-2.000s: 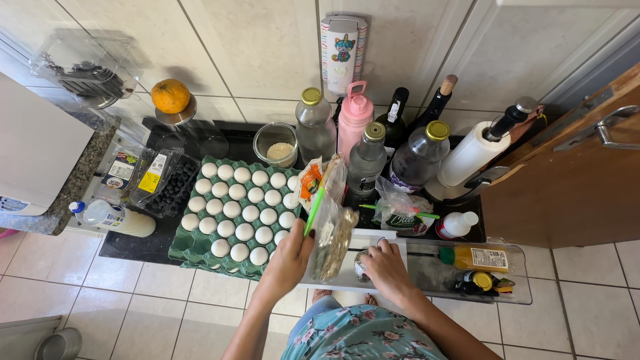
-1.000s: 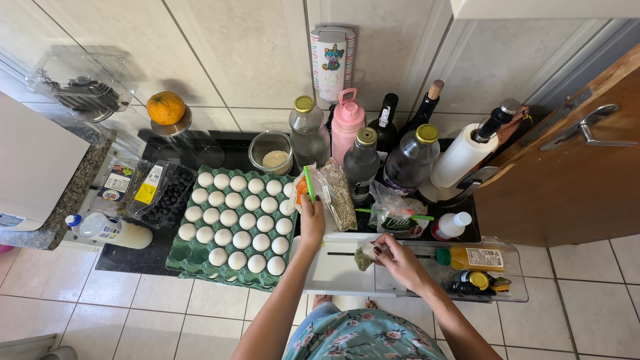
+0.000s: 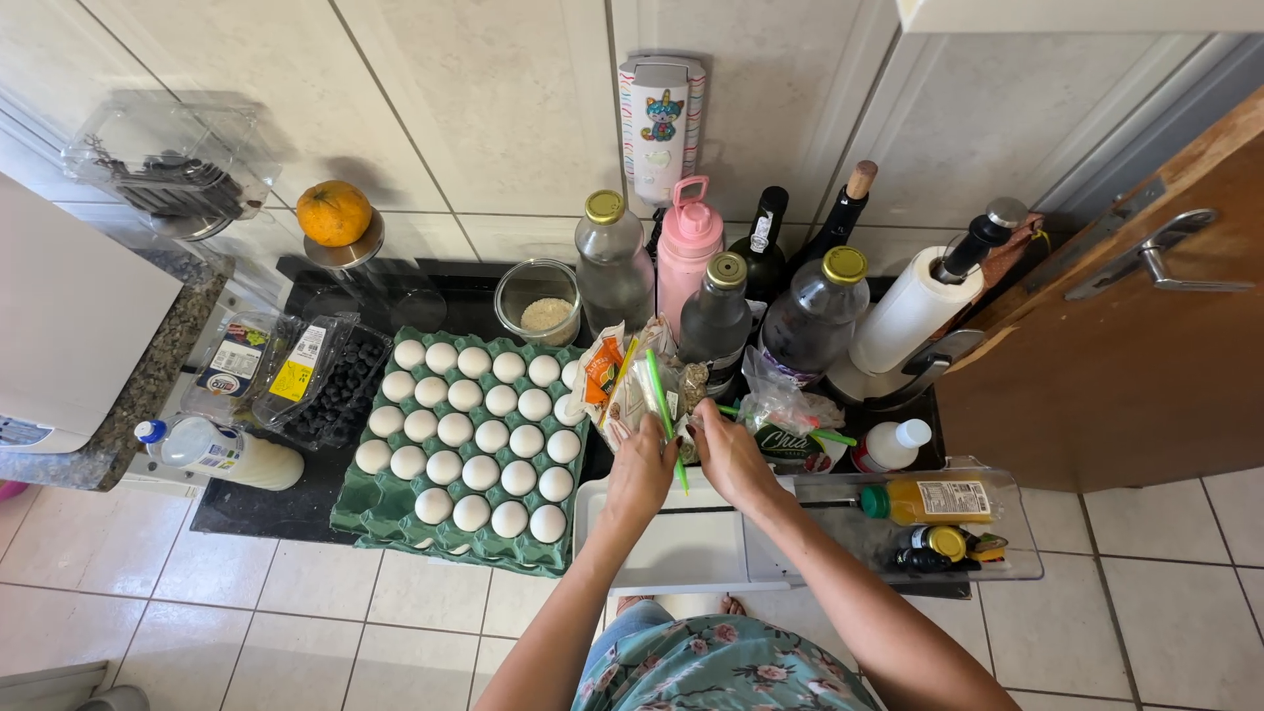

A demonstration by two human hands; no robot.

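Note:
My left hand holds the near end of a green bag clip, close to the folded food packets right of the eggs. My right hand has its fingers on a small clear bag with brown contents, just right of the clip. Both hands are above the far edge of a white tray. A green carton of white eggs stands to the left. A chia packet with another green clip lies right of my right hand.
Glass bottles, a pink bottle and a paper towel roll stand behind. At right, a clear bin holds a juice bottle. Blackberry-like fruit and a milky bottle lie left, a glass bowl behind the eggs.
The upright bag beside my left hand has gone down among the packets. My right hand has moved up and left from over the tray to the bag.

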